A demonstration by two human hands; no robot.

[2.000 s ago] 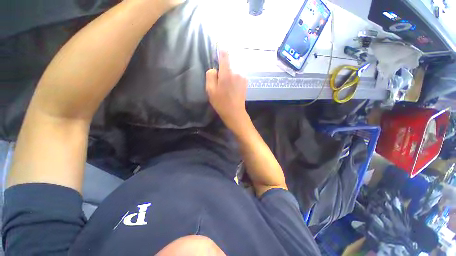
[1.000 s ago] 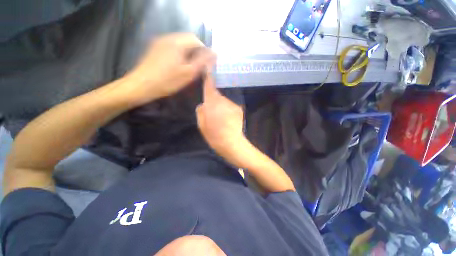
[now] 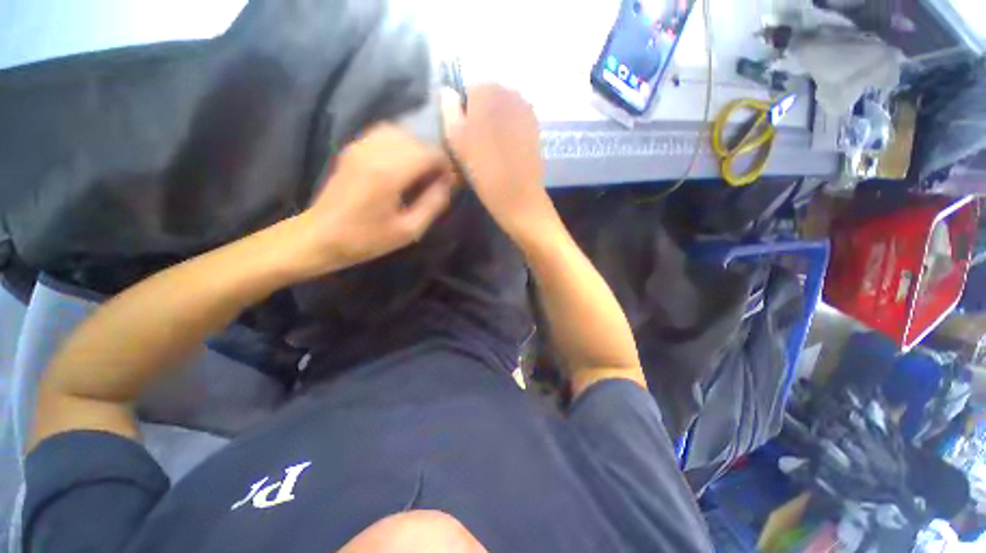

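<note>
A large dark garment piece point(image 3: 216, 130) lies over the table at the left and hangs over its front edge towards the lap. My left hand point(image 3: 378, 194) is on its right part, fingers bent and pinching the cloth near its right edge. My right hand point(image 3: 495, 146) is just right of it at the table's front edge, with its fingertips at the cloth edge. A small dark and light item shows at the right fingertips, too blurred to name. The needle area is not visible.
A smartphone point(image 3: 640, 54) lies on the white table point(image 3: 551, 65). Yellow scissors point(image 3: 746, 140) lie near the ruler point(image 3: 616, 143) on the front edge. A red basket point(image 3: 881, 265) and a blue-framed basket point(image 3: 818, 283) with dark cloth stand at the right.
My left hand has come from the top of the view down to the cloth edge, then slightly lower. My right hand has moved up beside it. The cloth has shifted, uncovering a pale area at the upper left.
</note>
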